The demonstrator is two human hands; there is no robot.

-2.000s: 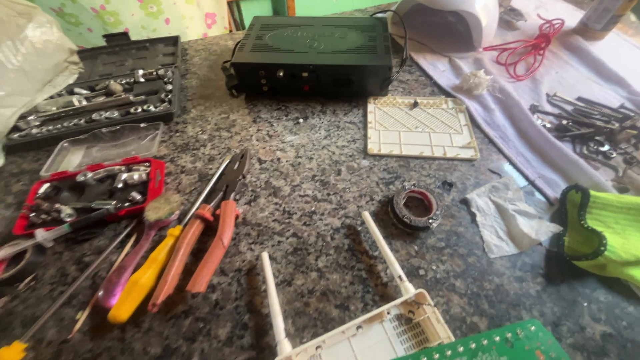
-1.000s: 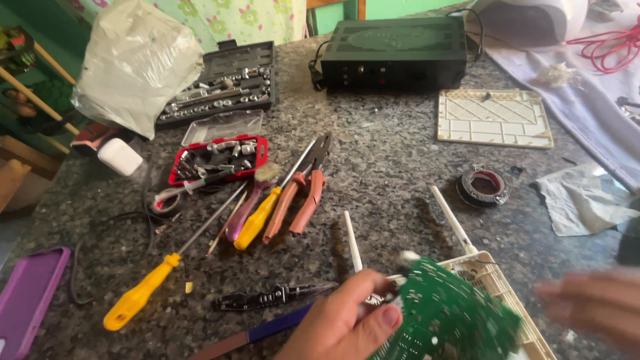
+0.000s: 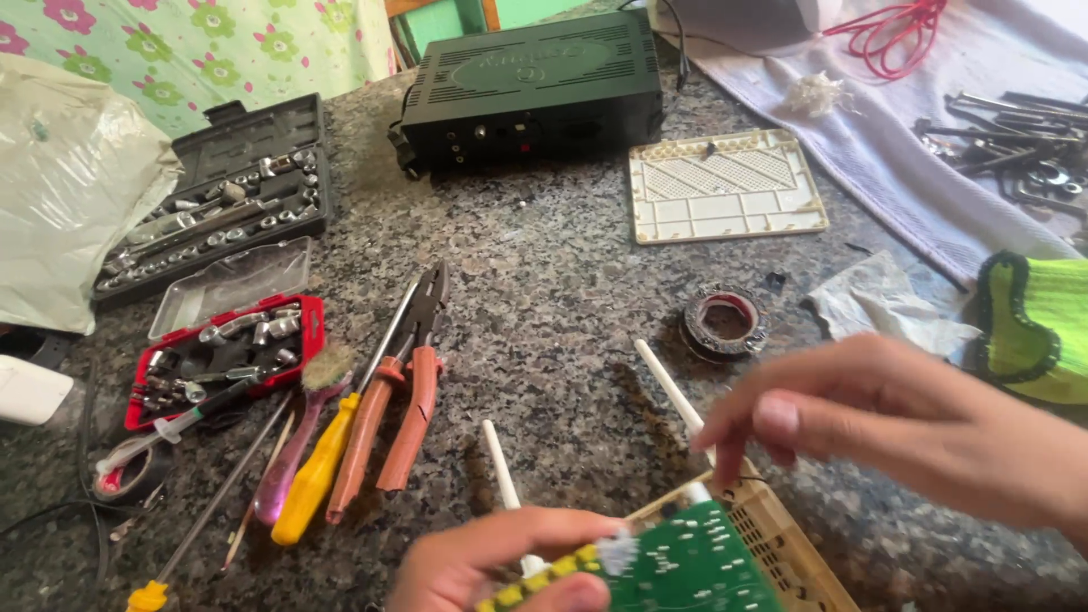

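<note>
Between the thumb and fingers of my left hand is the edge of a green circuit board, beside its row of yellow connectors. The board is tilted over a cream plastic router housing, which runs off the bottom edge. Two white antennas stick out from the housing, one at the left and one at the right. My right hand hovers over the housing's upper corner, near the right antenna and a white part at the board's corner. Its fingers are bent, and nothing shows in them.
Left lie combination pliers, a yellow-handled screwdriver, a brush, a red socket box and a black socket case. Behind are a black electronic box and a cream cover. Black tape and a green-yellow fabric item lie right.
The left hand, out of view two seconds ago, now holds the circuit board. The right hand, blurred at the right edge one second ago, has come in over the housing.
</note>
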